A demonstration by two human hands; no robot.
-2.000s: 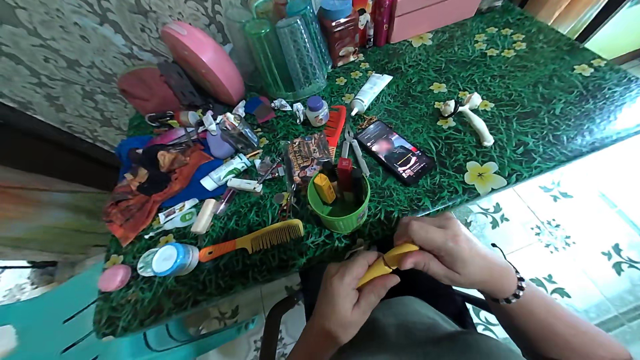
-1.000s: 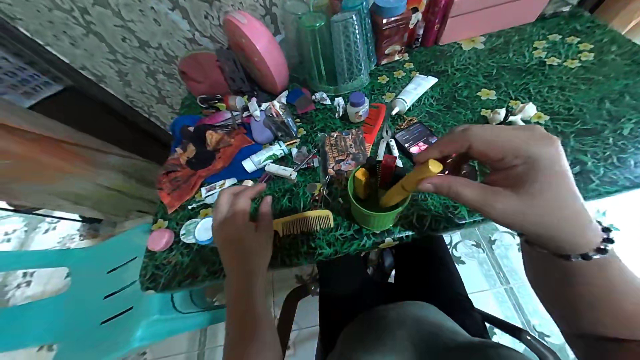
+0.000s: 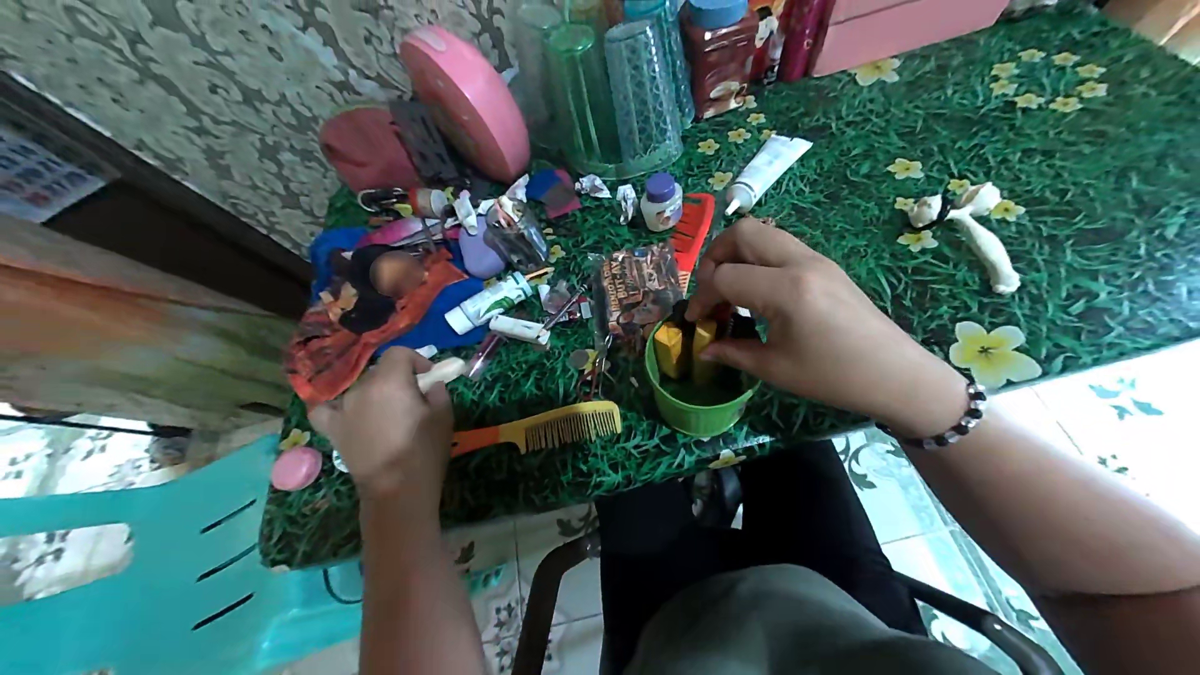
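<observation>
My right hand is at the green plastic cup, its fingertips on a yellow stick-like item standing in it. Another yellow item stands beside that one in the cup. My left hand grips a small cream-coloured tube over the left side of the table. Just right of the left hand lies a yellow and orange comb. A printed plastic packet and a red comb lie behind the cup.
A white tube, a purple-capped bottle and clear tumblers stand or lie further back. Cloths and small cosmetics crowd the left. A white hair clip-like item lies right. A teal chair adjoins the table's left.
Two seconds ago both hands held a yellow item near the front edge. The right hand took it to the cup; the left moved left and now holds a cream-coloured tube.
</observation>
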